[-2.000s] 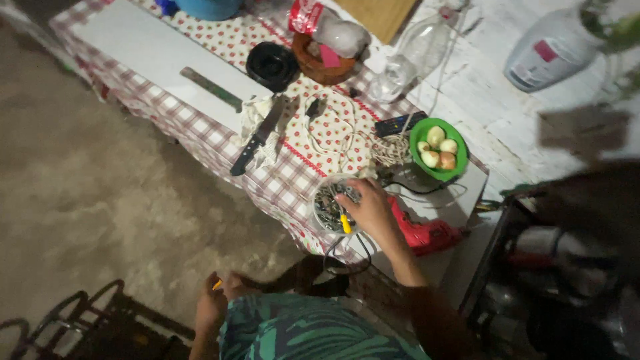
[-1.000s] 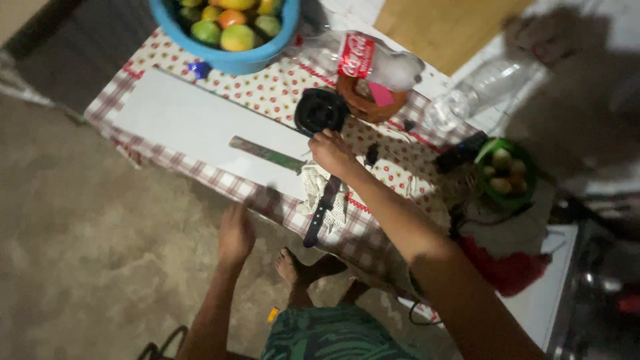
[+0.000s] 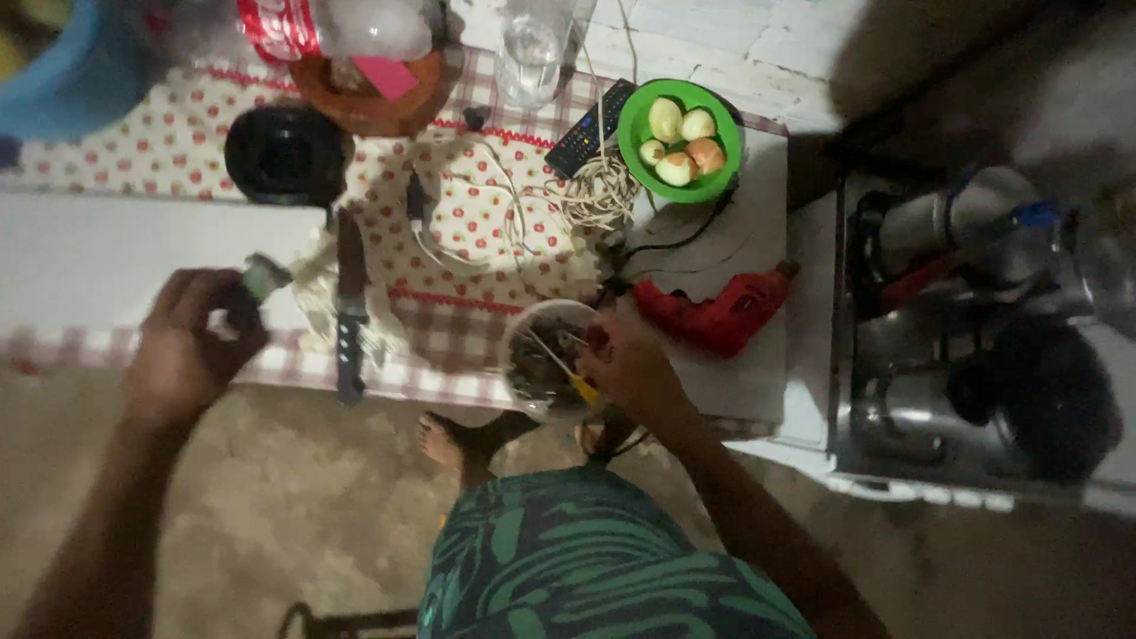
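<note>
My left hand (image 3: 200, 342) is over the white board (image 3: 115, 262), its thumb and fingers curled on a small greenish metal-looking piece (image 3: 264, 277), which is blurred. My right hand (image 3: 635, 359) is at the right rim of a round tub (image 3: 524, 390) of small metal hardware, apparently screws. A screwdriver with a yellow handle (image 3: 583, 388) lies slanted in the tub, its handle beside my right fingers; whether they grip anything is unclear. Between my hands, a black-handled knife (image 3: 351, 342) lies on a pale crumpled cloth (image 3: 382, 324). A red power drill (image 3: 723, 311) rests right of the tub.
A green bowl of onions (image 3: 628, 133), a remote control (image 3: 587, 129) and coiled cord (image 3: 599, 195) sit behind the tub. Further left are a black dish (image 3: 284, 155), a clay bowl (image 3: 382, 115), plastic bottles and a blue basin (image 3: 80, 89). A stove with pots (image 3: 914, 417) stands at right.
My right hand has moved from beside the cloth to the tub. My left hand, empty-looking beyond the table edge a second ago, is now over the board with the greenish piece. The view has shifted.
</note>
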